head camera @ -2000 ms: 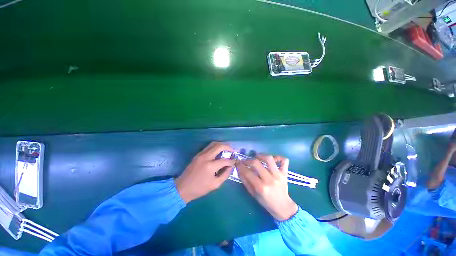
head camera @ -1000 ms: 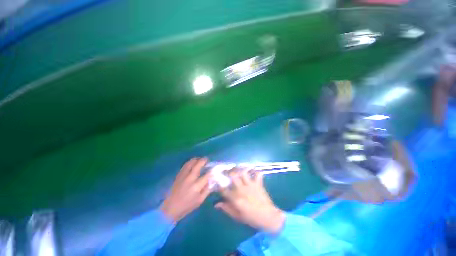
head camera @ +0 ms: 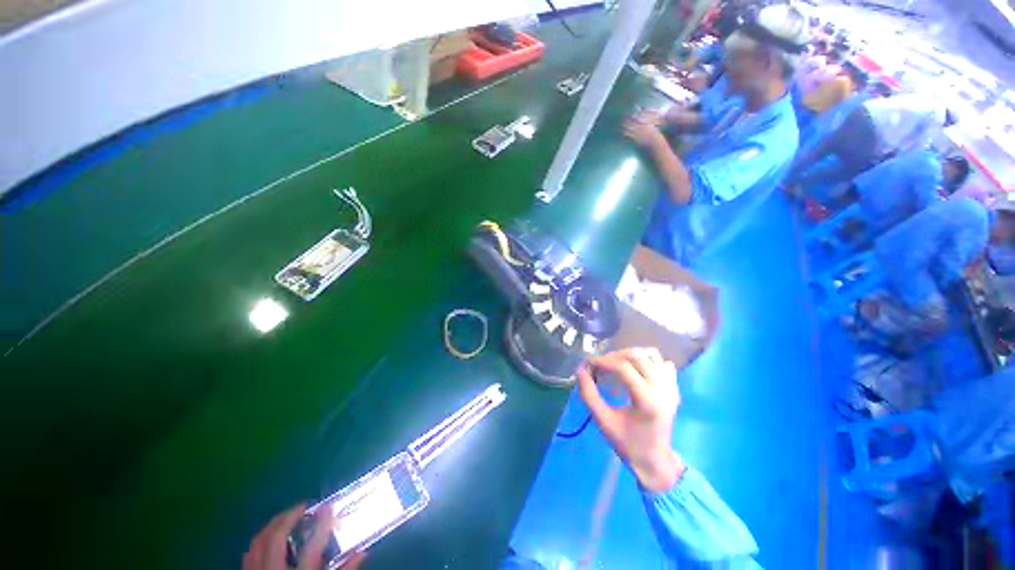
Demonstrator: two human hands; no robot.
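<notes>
A power bank unit with a whitish rectangle in its clear frame lies tilted on the bench at lower left. Its white cables point up and right. My left hand, partly cut off by the bottom edge, holds the unit's lower left end. My right hand is at the lower rim of the dark grey tape dispenser, thumb and index finger close together beside the pale tabs on its disc. Whether a tab is between the fingertips cannot be told.
A pale tape ring lies left of the dispenser. A brown cardboard box with pale contents is behind it. The green conveyor carries more units, the nearest at upper left. A grey post, red tray and people in blue smocks are farther off.
The view has swung towards the right. My right hand has left the unit and moved to the dispenser disc. My left hand remains at the unit, which now shows more openly.
</notes>
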